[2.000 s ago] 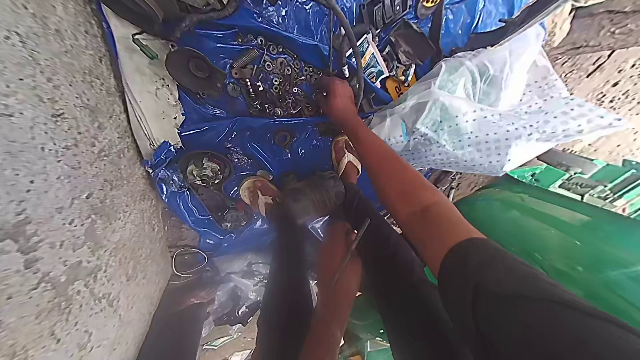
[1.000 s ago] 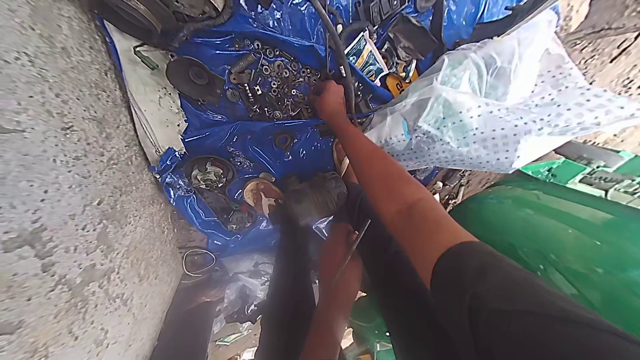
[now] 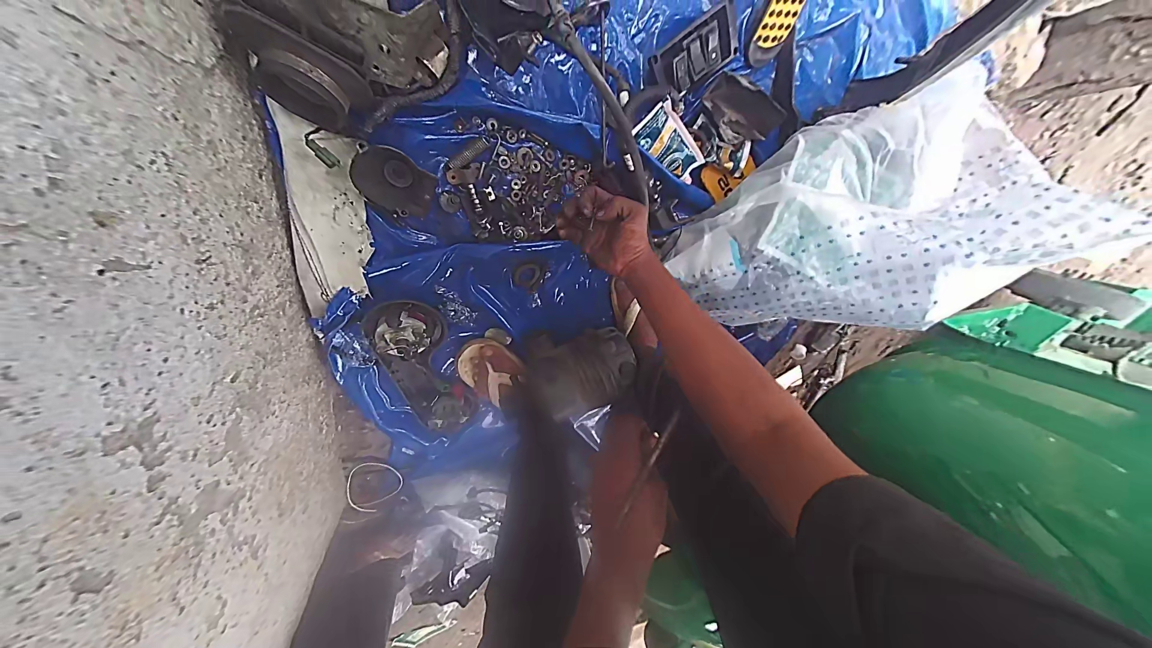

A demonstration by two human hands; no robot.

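My right hand (image 3: 605, 227) is at the right edge of a pile of nuts, bolts and washers (image 3: 526, 180) on a blue plastic sheet (image 3: 468, 270). Its fingers are curled, and whether a small part is between them cannot be told. A coil spring (image 3: 468, 153) lies at the pile's upper left. Lower down, between my legs, my left hand (image 3: 634, 441) is closed around a thin metal rod (image 3: 650, 463), partly blurred. Just above it, a dark ribbed metal part (image 3: 585, 364) rests by my sandalled feet. A small ring (image 3: 528, 274) lies between that part and the pile.
A rough concrete wall (image 3: 162, 315) rises at left. Round dark parts (image 3: 393, 180) and an open round housing (image 3: 403, 331) lie near it. A black cable (image 3: 603, 85) crosses above my right hand. Dotted clear plastic (image 3: 864, 216) and a large green curved surface (image 3: 990, 459) are at right.
My right hand has drawn back a little from the pile and turned, so more of its curled fingers shows. The left hand stays low with the rod.
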